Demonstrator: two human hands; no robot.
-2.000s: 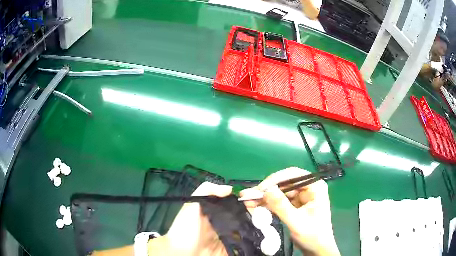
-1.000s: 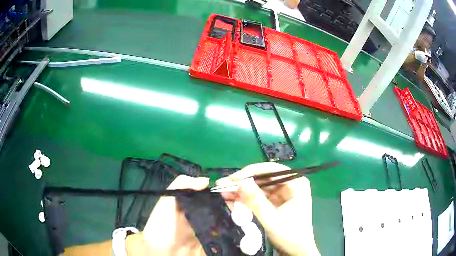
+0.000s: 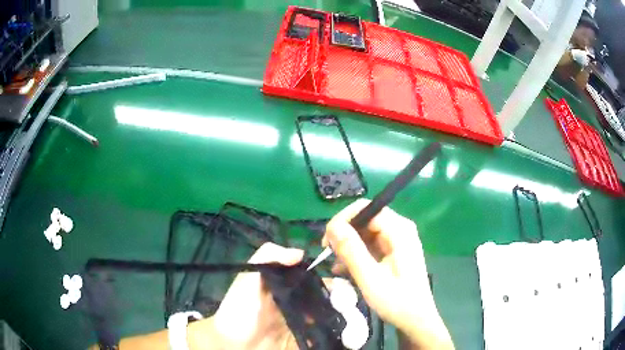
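My left hand (image 3: 243,311), with a white band on the wrist, holds a thin black phone frame (image 3: 185,265) low in front of me. My right hand (image 3: 380,263) holds black tweezers (image 3: 401,181), closed like a pen, with the pale tip at the frame beside my left fingertips. White finger cots (image 3: 353,328) show beside the held frame; which fingers wear them is hard to tell. Whether a small part is at the tip cannot be seen. Several black frames (image 3: 199,222) lie loosely stacked behind my left hand, partly hidden.
A single phone frame (image 3: 332,157) lies on the green surface beyond my hands. A red perforated tray (image 3: 384,85) lies farther back, another (image 3: 586,147) at far right. A white sheet with dark dots (image 3: 541,294) is at right, white bits (image 3: 58,227) at left. A person (image 3: 582,51) is at upper right.
The tweezers have gone from slightly spread and nearly level to closed and steeper. The single frame beyond has shifted left across the view. My left hand still holds its frame.
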